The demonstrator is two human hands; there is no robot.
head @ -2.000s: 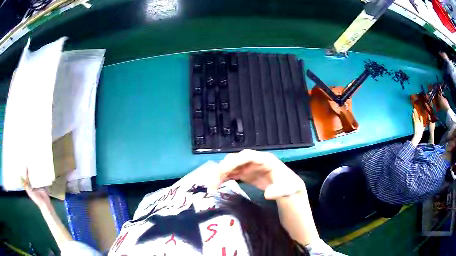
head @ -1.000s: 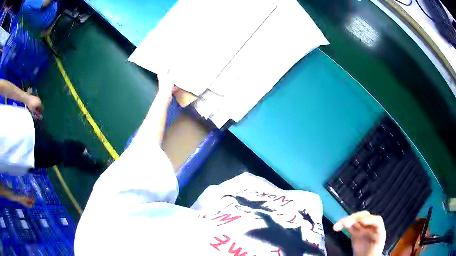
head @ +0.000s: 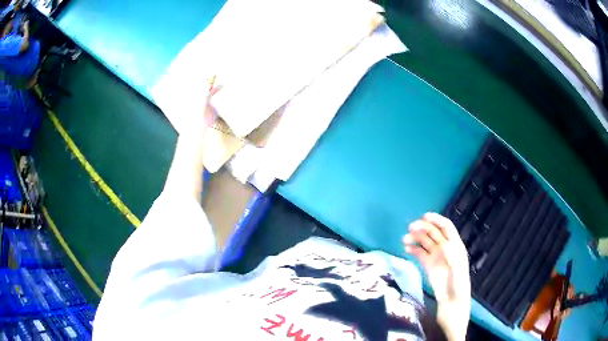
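White interleaf sheets (head: 287, 60) lie stacked and fanned on the left part of the bench, with a tan backing sheet (head: 220, 148) showing at their near edge. My left hand (head: 211, 106) is on the top white sheet near its front edge; whether its fingers grip the sheet is hard to tell. My right hand (head: 432, 241) is in the air just left of the black parts tray, fingers bent and apart, holding nothing visible. The black parts tray (head: 513, 233) has slots with glossy black parts toward its left side.
The orange fixture (head: 548, 308) with black arms stands beyond the tray at the lower right, partly cut off. A blue bin (head: 241, 226) with a tan inside is below the bench edge. Blue crates (head: 40, 286) stand on the green floor at left. A person in blue is at the upper left.
The top white sheet has shifted, uncovering more of the tan sheet and sheets beneath. My right hand has risen beside the tray. The person in white at left is out of view.
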